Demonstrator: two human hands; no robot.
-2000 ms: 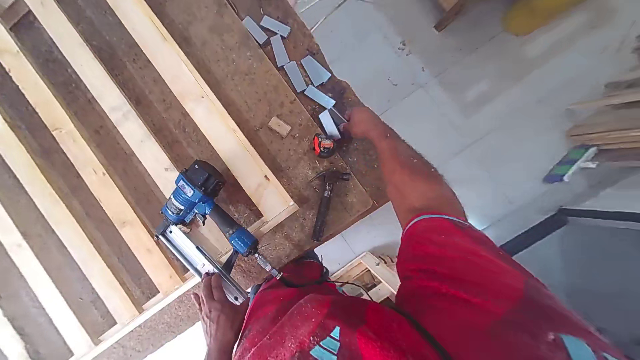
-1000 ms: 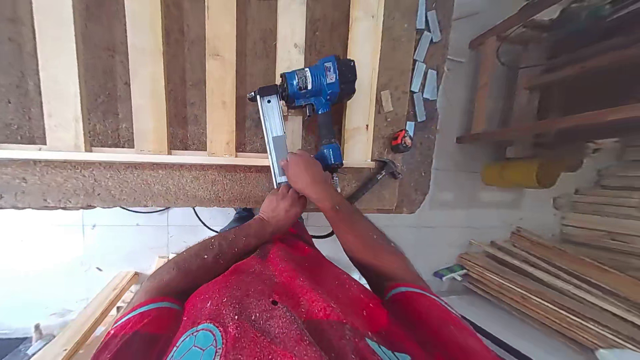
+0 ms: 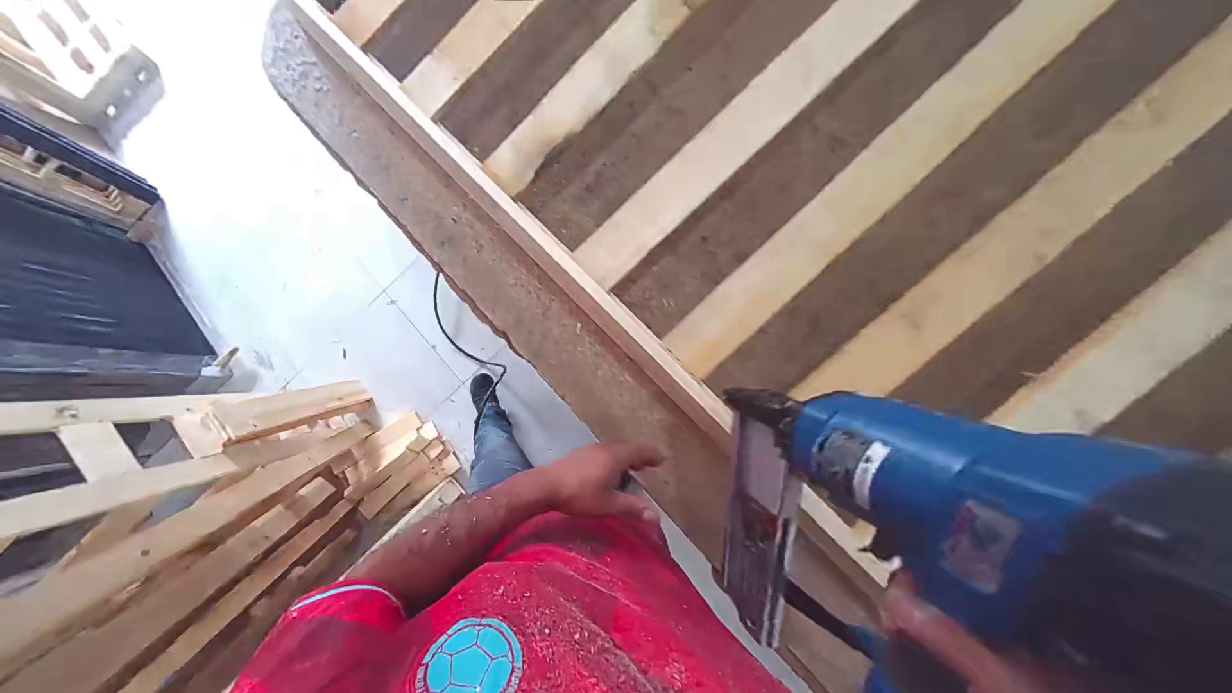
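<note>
A blue pneumatic nail gun [image 3: 962,491] fills the lower right, its black nose over the edge rail of a slatted wooden frame [image 3: 577,279]. My right hand [image 3: 948,630] is wrapped around the gun's handle, mostly hidden behind its body. The metal magazine [image 3: 760,529] points down toward my shirt. My left hand [image 3: 606,481] is in front of my body beside the bench edge, fingers apart, with nothing seen in it. Pale slats [image 3: 751,154] run diagonally across the brown bench top.
The rough bench edge [image 3: 462,260] runs diagonally past my body. A black hose [image 3: 438,318] lies on the tiled floor [image 3: 385,318] near my foot. Stacked wooden boards [image 3: 241,520] stand at the lower left, and a dark covered object [image 3: 87,279] is behind them.
My right hand has taken hold of the nail gun and lifted it. My left hand has come away from the magazine, where it was one second ago. The view has turned strongly.
</note>
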